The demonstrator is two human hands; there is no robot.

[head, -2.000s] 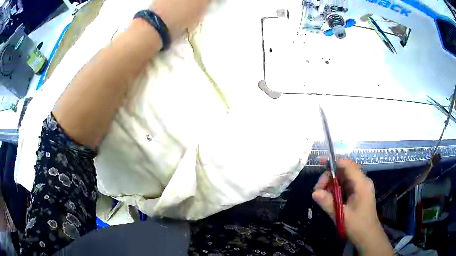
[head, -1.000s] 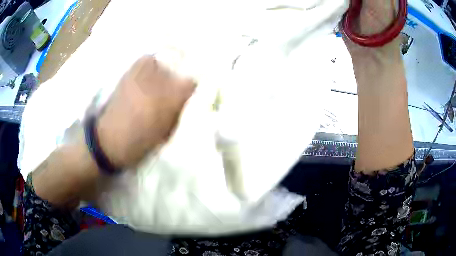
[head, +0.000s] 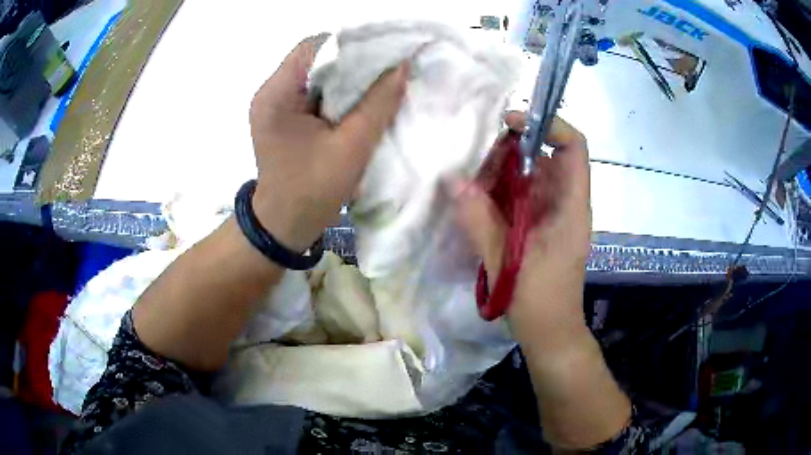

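The cream garment lies bunched over my lap, with an upper part raised in front of the table. My left hand grips this bunched upper part, thumb across the cloth. My right hand holds the red-handled scissors, blades pointing up and away. The blades look nearly closed. My right thumb is blurred and close to the cloth; whether it pinches the cloth cannot be told.
The white sewing machine with JACK lettering is at the upper right. Small metal tools lie by it, and snips lie further right. A ruler strip runs along the table's front edge. A red bin is below left.
The garment has moved off the tabletop towards my lap and is bunched up. My left hand now grips its upper part. My right hand has come back from the machine side with the scissors.
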